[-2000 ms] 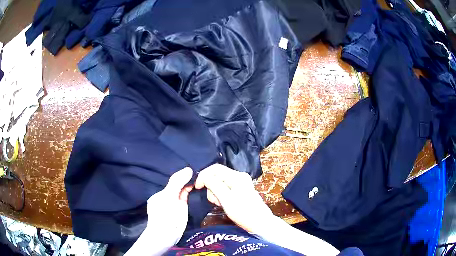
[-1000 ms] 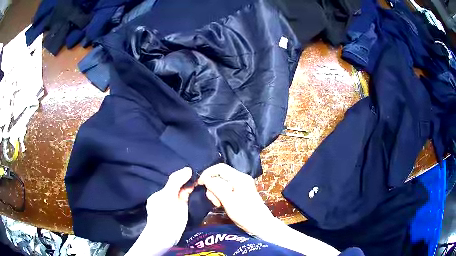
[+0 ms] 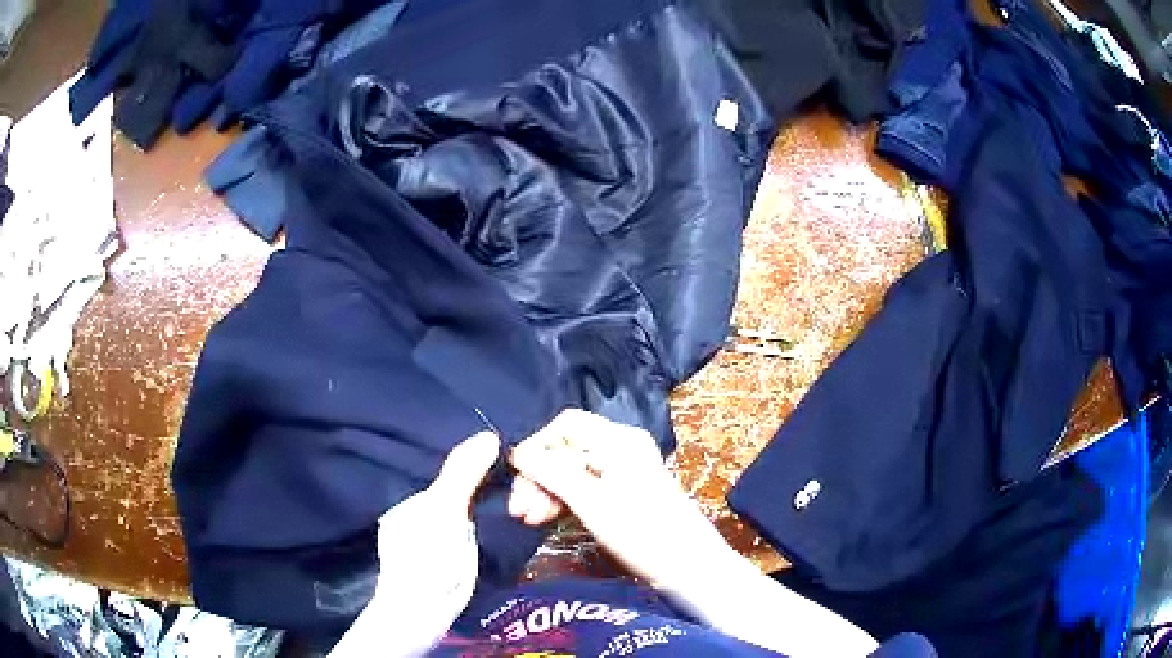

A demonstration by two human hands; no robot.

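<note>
A dark navy jacket (image 3: 309, 373) lies in front of me with its shiny lining (image 3: 604, 167) turned up. My left hand (image 3: 443, 527) pinches the jacket's edge between thumb and fingers. My right hand (image 3: 585, 469) is just right of it, its fingertips closed at the same edge. A thin pale glint (image 3: 483, 420), a needle or thread, shows just above my left thumb. What the right fingertips hold is too small to tell. Slim thread snips (image 3: 761, 345) lie on the table right of the lining.
Another navy jacket lies at the right, its sleeve (image 3: 823, 476) showing pale cuff buttons (image 3: 807, 494). Navy garments (image 3: 257, 64) are heaped at the back. White fabric (image 3: 58, 231) and yellowish scissors handles (image 3: 35, 390) are on the left of the brown table (image 3: 129, 476). Blue plastic (image 3: 1108, 527) is lower right.
My right hand's fingers have curled in and shifted slightly at the edge. The thin pale glint now shows above my left thumb. The jacket has barely moved.
</note>
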